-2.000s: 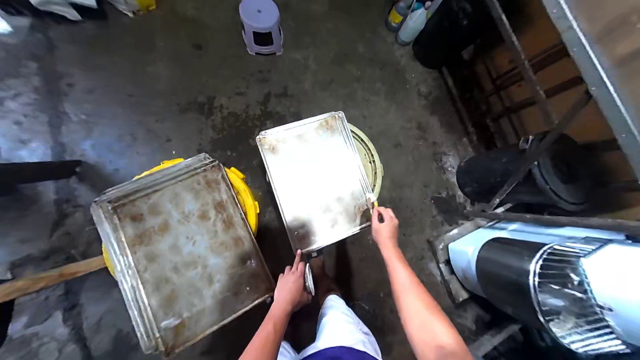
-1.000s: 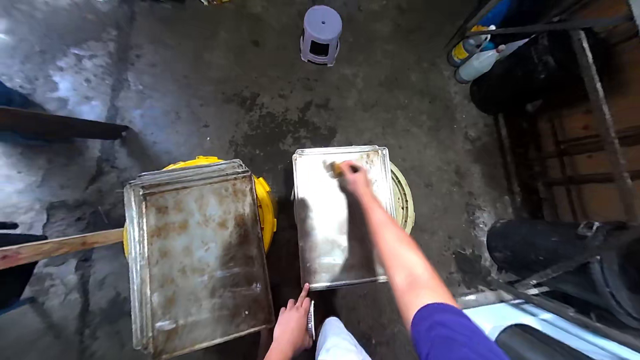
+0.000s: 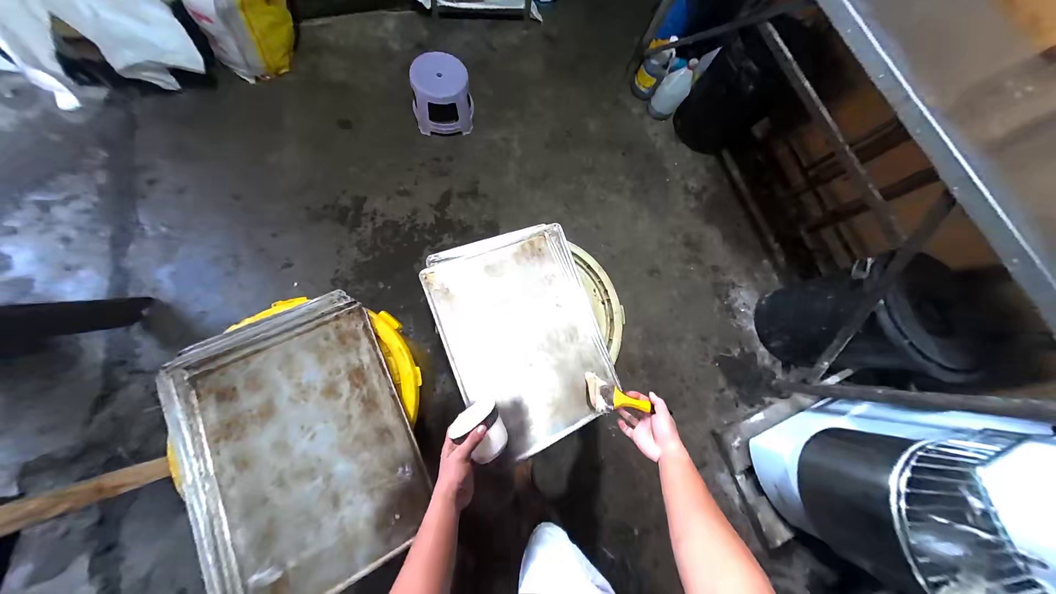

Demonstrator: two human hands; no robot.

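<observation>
My right hand holds the yellow handle of a flat paintbrush, whose pale bristles lie against the near right corner of a metal baking tray. My left hand grips a white cup-like container over the tray's near left corner; what is inside cannot be seen. Beneath the held-over tray are more trays, resting on a pale round lid or tub. To the left, a second stack of stained metal trays rests on a yellow round container.
A lilac plastic stool stands ahead on the wet floor. Right are plastic bottles, a black bin, a metal frame and a fan-like wire guard. A wooden bar juts out at left.
My right hand has moved with the brush from the tray's far edge to its near right corner. My left hand has lifted the white container over the near left corner. The view has shifted.
</observation>
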